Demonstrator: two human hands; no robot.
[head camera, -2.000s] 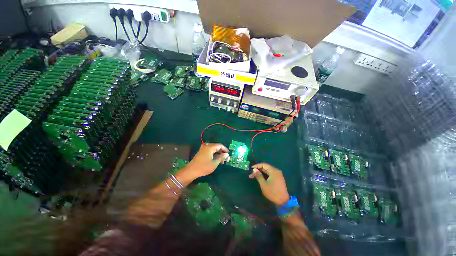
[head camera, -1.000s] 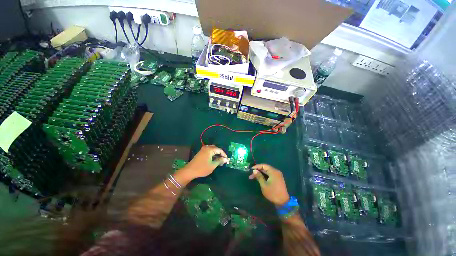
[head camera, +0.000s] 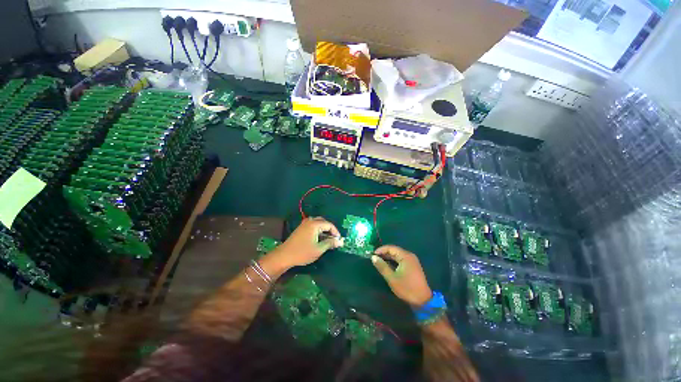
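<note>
A small green circuit board (head camera: 357, 242) lies on the dark green mat in front of me, with a bright white-green light glowing on it. My left hand (head camera: 317, 237) pinches a lead connector at the board's left edge; its tip is mostly hidden by the fingers. My right hand (head camera: 396, 262) is at the board's lower right corner, thumb and finger closed around a thin dark test probe, only partly visible. Red power leads (head camera: 351, 195) loop from the instruments to both hands. A larger board panel (head camera: 302, 302) lies nearer my body.
Stacked panels (head camera: 131, 164) stand at left beside a wooden strip (head camera: 193, 216) and a brown board (head camera: 224, 257). A clear blister tray (head camera: 515, 270) with rows of boards is at right. A DC power supply (head camera: 334, 144), a bench instrument (head camera: 418, 128) and loose boards (head camera: 259, 136) are behind.
The right hand has turned slightly at the board's corner, and less of the dark probe shows. The left hand and the glowing board are almost unchanged.
</note>
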